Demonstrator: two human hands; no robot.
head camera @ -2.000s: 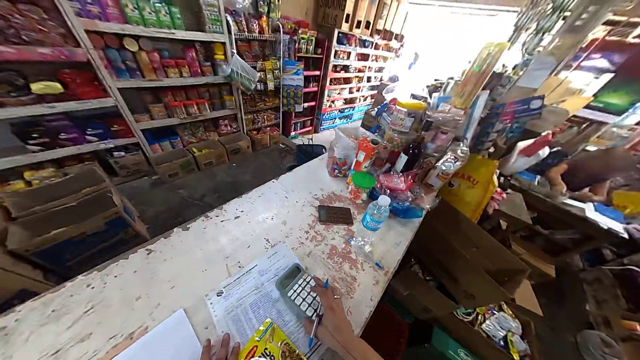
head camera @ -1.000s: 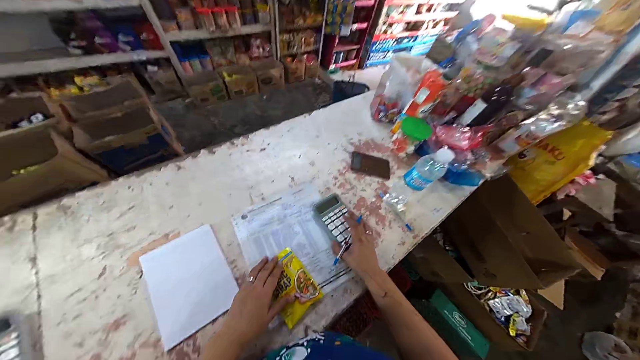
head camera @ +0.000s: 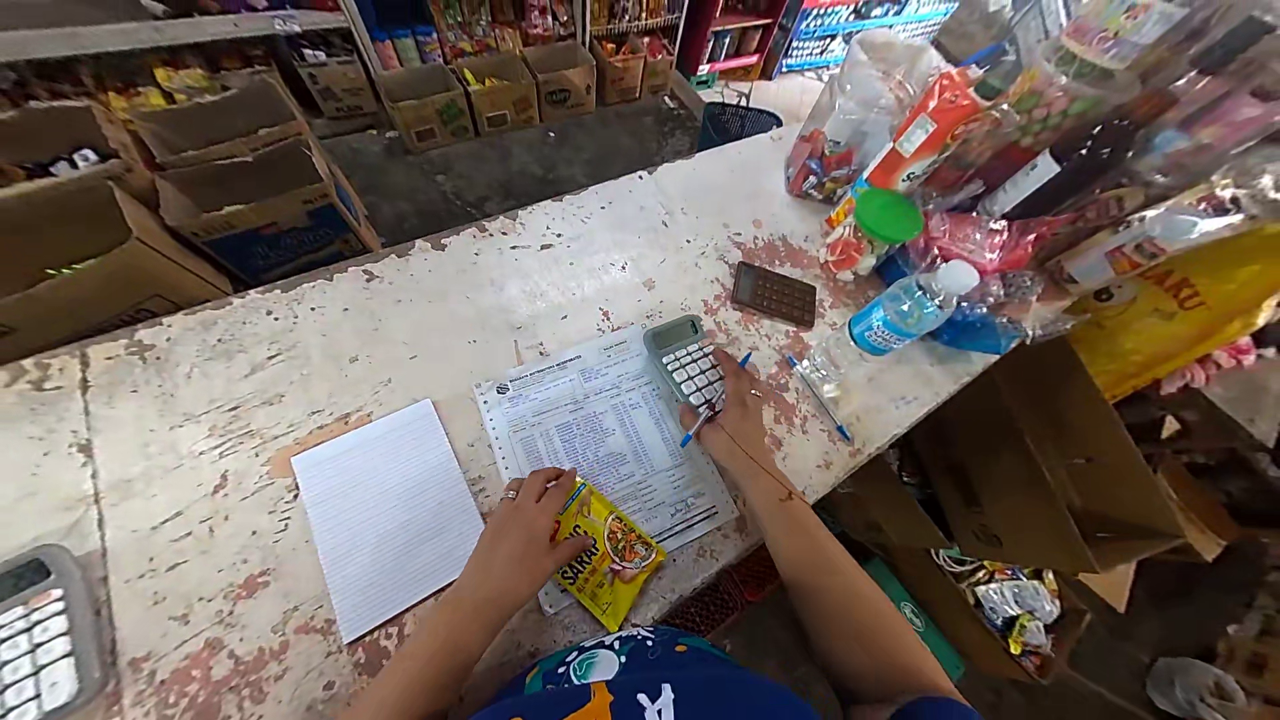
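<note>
My left hand (head camera: 530, 540) rests on the left edge of a yellow seasoning packet (head camera: 606, 556), its thumb on the packet. Under the packet lies a printed form (head camera: 590, 430) with perforated edges. My right hand (head camera: 735, 415) holds a blue-and-white pen (head camera: 697, 426) between its fingers, over the lower right of a grey-green calculator (head camera: 686, 362) that sits on the form's upper right corner. A lined paper pad (head camera: 388, 515) lies left of the form. Beyond the calculator is a dark brown calculator (head camera: 774, 294); a second blue pen (head camera: 818, 398) lies to the right.
On the worn white counter (head camera: 560, 250), a water bottle (head camera: 912, 308) and a green-lidded jar (head camera: 870, 232) stand beside bagged goods at right. Another calculator (head camera: 40, 640) is at the near left. Cardboard boxes (head camera: 260, 205) stand beyond the counter, and more (head camera: 1040, 450) at lower right.
The view has tilted down and turned, bringing in the left calculator. Both hands stay near the packet and calculator; my left hand now lies over the packet's left edge.
</note>
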